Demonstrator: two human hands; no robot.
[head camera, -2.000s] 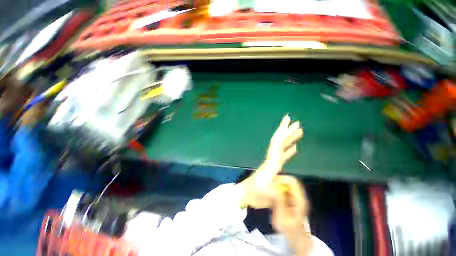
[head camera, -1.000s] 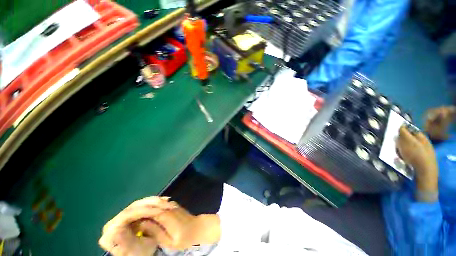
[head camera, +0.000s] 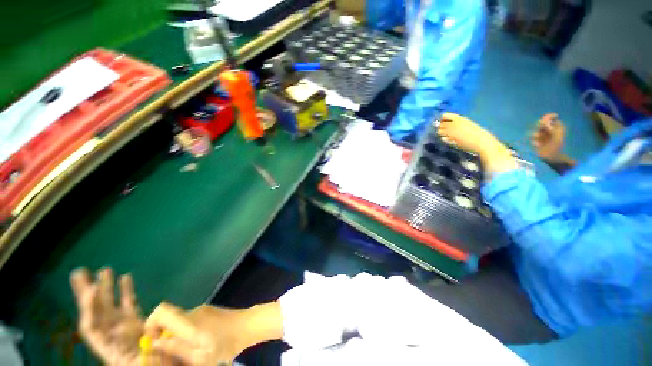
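Observation:
My left hand (head camera: 106, 318) is at the lower left, its fingers spread and pointing up over the mat's near edge, slightly blurred. My right hand (head camera: 193, 334), in a white sleeve, reaches in from the right and touches the left palm. Its curled fingers hold a small bright yellow piece (head camera: 146, 344); a second bit of yellow shows between the fingertips. Whether these are one piece or two I cannot tell. The bottom edge cuts off part of both hands.
Green mat (head camera: 171, 214) with tweezers (head camera: 266, 176). Behind are an orange screwdriver (head camera: 243, 104), red bin (head camera: 214, 120) and blue-yellow box (head camera: 304, 111). At right, a person in blue reaches over a blister tray (head camera: 447, 193), beside white paper (head camera: 366, 163). A red foam tray (head camera: 129, 82) is on the shelf.
The view has turned right since the oldest frame. Since one second ago, my left hand's spread fingers have come into sight beside my right hand. The neighbour's hand has moved to the tray's far side.

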